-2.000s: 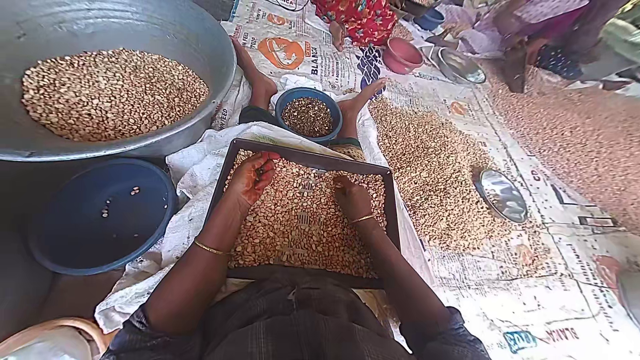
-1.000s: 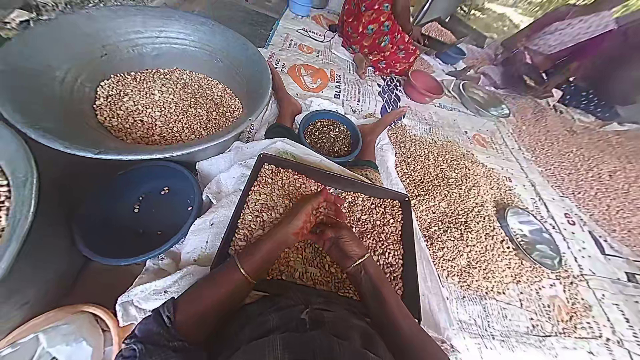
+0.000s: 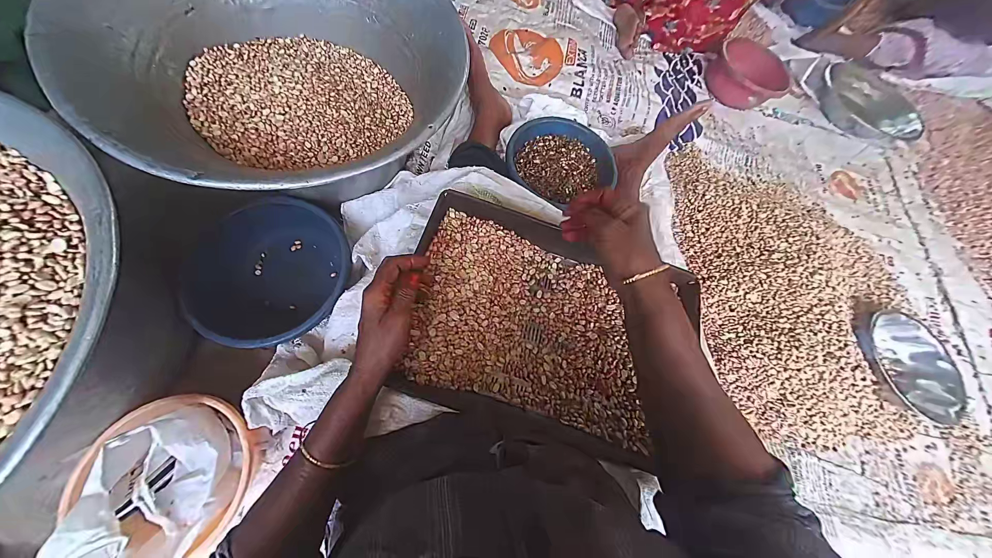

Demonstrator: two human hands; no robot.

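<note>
A dark rectangular tray (image 3: 523, 401) lies tilted across my lap on white woven sacking, holding a layer of pale split beans or seeds (image 3: 519, 310). At its left side is my left hand (image 3: 391, 306), fingertips at the rim; whether it grips the rim is unclear. My right hand (image 3: 608, 232) is over the tray's far edge, beside a small blue bowl (image 3: 604, 147) of darker bits (image 3: 556, 164). Its fingers are bent, and I cannot tell if anything is between them. Both wrists wear thin bangles.
A large metal basin (image 3: 108, 101) of beans stands back left, another basin (image 3: 105, 232) at the left edge. A blue tub (image 3: 263, 271) holds a few beans. Beans cover sheets at right, with a metal dish (image 3: 918, 366). A red bowl (image 3: 748, 74) stands near another person's foot (image 3: 628, 29).
My hands were together over the tray one second ago. They are now apart, the left at the tray's left side and the right by the small blue bowl.
</note>
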